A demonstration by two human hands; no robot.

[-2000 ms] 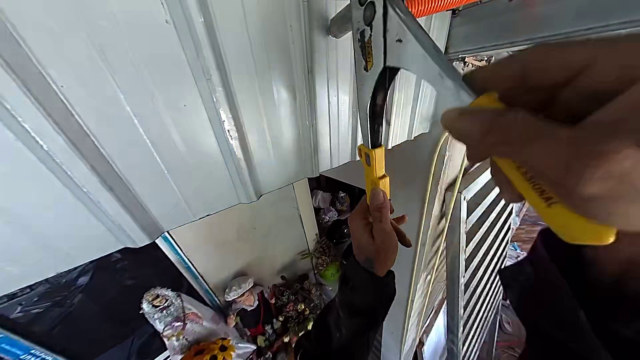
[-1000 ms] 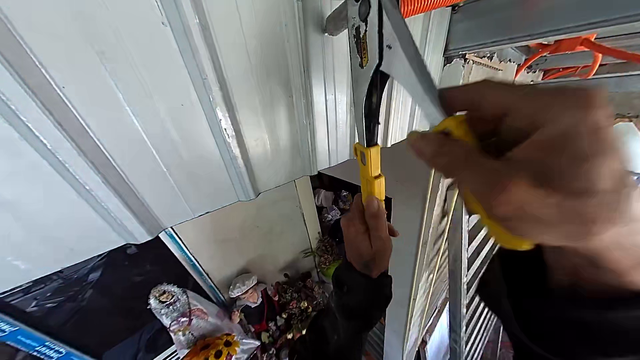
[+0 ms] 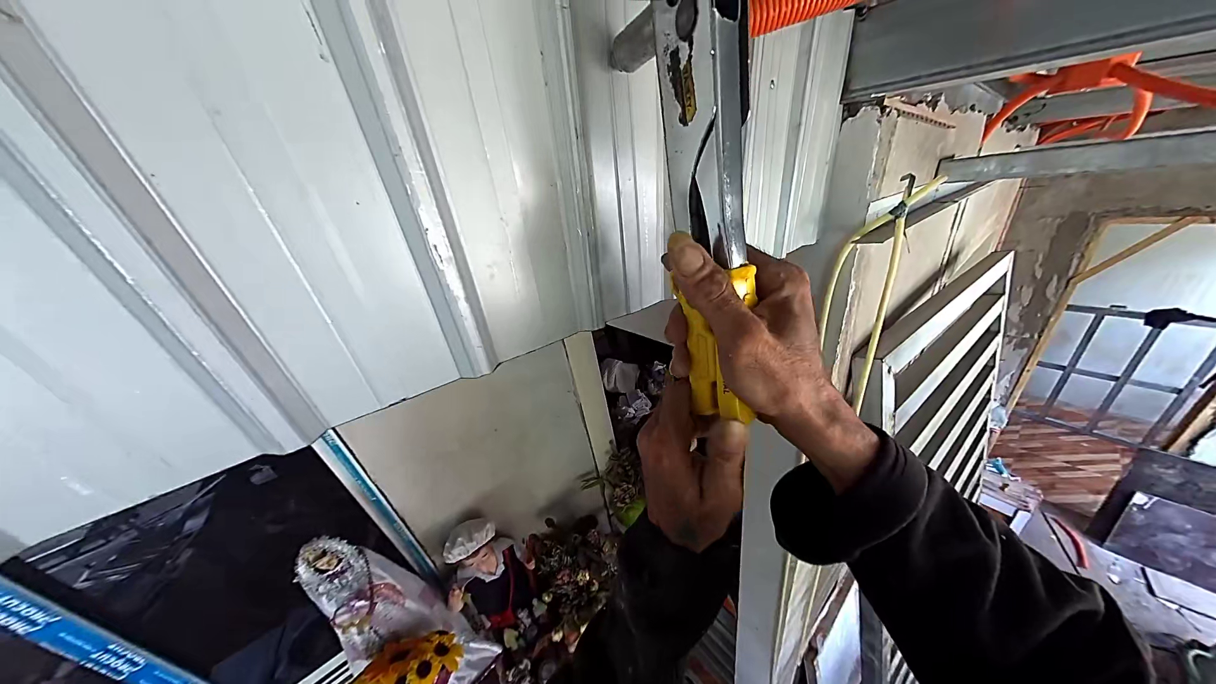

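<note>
A large hand riveter [image 3: 703,152] with metal arms and yellow grips points upward beside a grey round pipe end [image 3: 631,47]. Its two yellow handles [image 3: 705,351] are pressed together. My right hand [image 3: 765,332] wraps around the upper part of them, thumb on top. Lower down, my left hand [image 3: 686,465] grips the same handles from beneath. The tool's head is cut off by the top edge of the view. Behind it runs white corrugated metal sheeting [image 3: 475,171].
An orange corrugated conduit [image 3: 798,11] and a steel beam [image 3: 997,43] cross overhead. At right are a yellow cable [image 3: 888,294] and a white louvred frame [image 3: 940,370]. Below stand a doll [image 3: 489,570], dried flowers [image 3: 570,570] and a wrapped bouquet [image 3: 380,608].
My right hand has moved left with its handle, and the riveter's handles, spread apart earlier, are now together. My left hand still holds its handle.
</note>
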